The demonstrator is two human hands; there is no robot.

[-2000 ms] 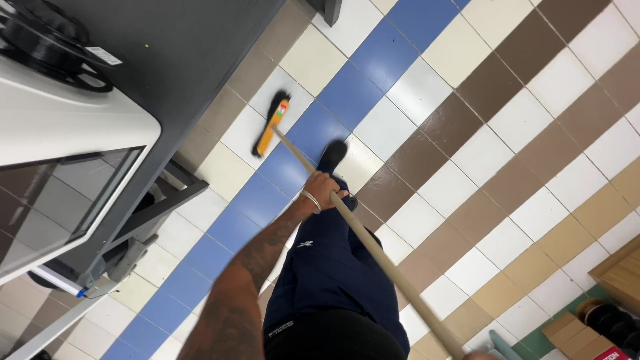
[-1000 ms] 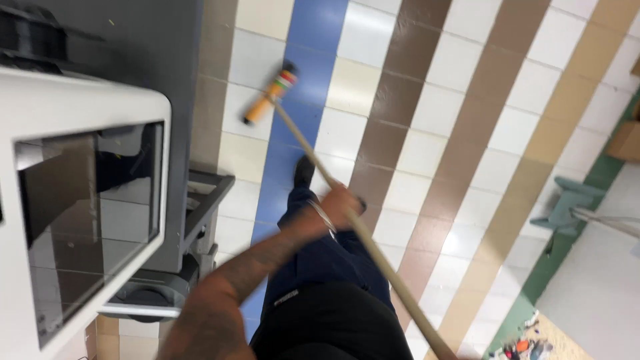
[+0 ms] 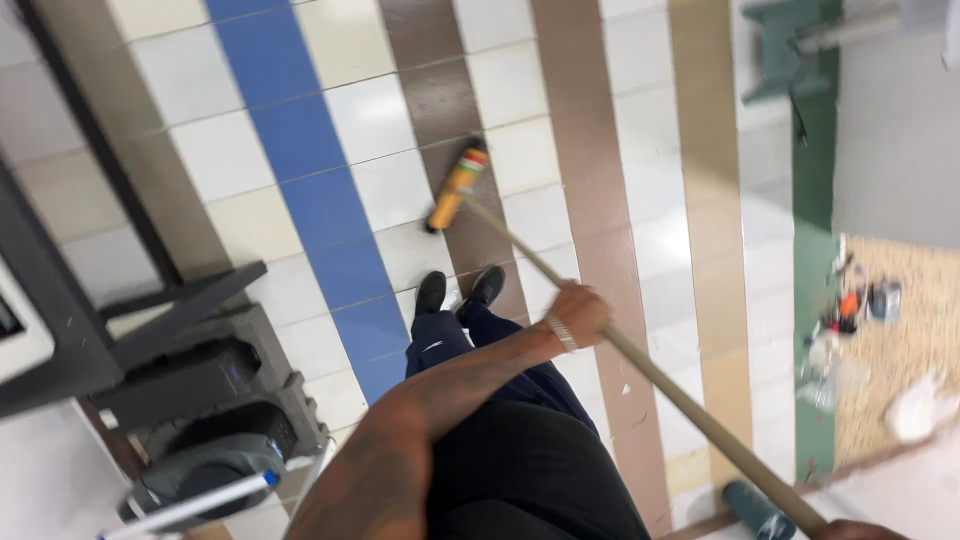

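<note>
A push broom with an orange-yellow head (image 3: 455,187) and dark bristles rests on a brown stripe of floor tiles, ahead of my shoes. Its long, pale handle (image 3: 675,394) slants down to the lower right. My left hand (image 3: 581,313), with a bracelet at the wrist, is wrapped around the middle of this handle. Only part of my right hand (image 3: 855,530) shows at the bottom right edge, closed at the upper end of the handle; its fingers are mostly cut off by the frame.
Dark metal framing (image 3: 142,187) and black equipment (image 3: 202,382) stand on the left. A blue-capped white tube (image 3: 191,504) lies near them. To the right are a teal stand (image 3: 784,52), small loose items (image 3: 851,304), clear plastic and a white bundle (image 3: 919,409). A dark green cylinder (image 3: 757,510) is at lower right.
The broom head has moved right across the tiles, from beside the blue stripe onto a brown one. Both shoes now show, off the blue stripe. The view has shifted away from the glass-fronted white appliance.
</note>
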